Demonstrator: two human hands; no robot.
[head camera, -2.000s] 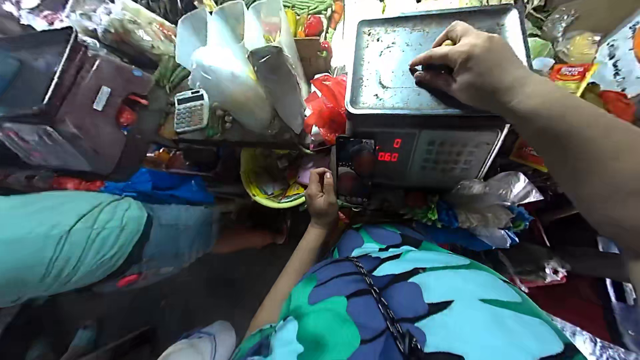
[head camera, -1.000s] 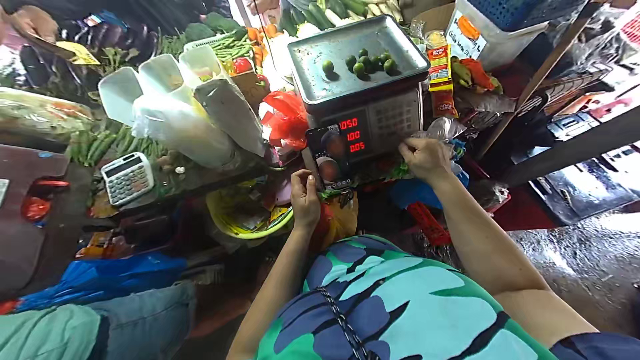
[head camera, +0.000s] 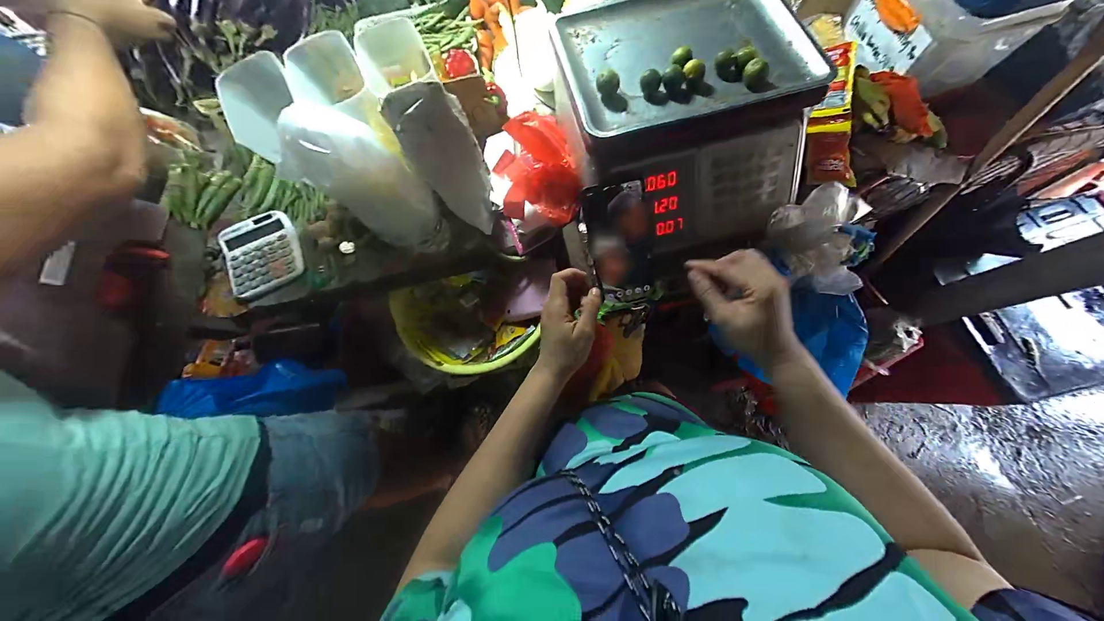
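My left hand (head camera: 569, 323) grips the lower left edge of a smartphone (head camera: 619, 246), held upright before the scale's lit red display. My right hand (head camera: 743, 302) is raised to the right of the phone, fingers curled and slightly blurred; whether something small is between them cannot be told. Beyond both hands stands a digital weighing scale (head camera: 749, 177) with a metal tray (head camera: 638, 43) on top. Several small green citrus fruits (head camera: 674, 79) lie scattered on that tray. A red plastic bag (head camera: 543, 164) sits just left of the scale.
Clear plastic containers (head camera: 323, 65) and a white calculator (head camera: 261, 256) are on the counter at left. Below its edge is a yellow basket (head camera: 466, 366). A blue plastic bag (head camera: 832, 323) hangs at right, near seasoning packets (head camera: 832, 121). Another person's arm (head camera: 82, 129) reaches across at upper left.
Two seconds ago the tray held no fruits and my right hand was over it; the fruits now lie there. My right hand has since left the scale's front edge. The display digits have changed.
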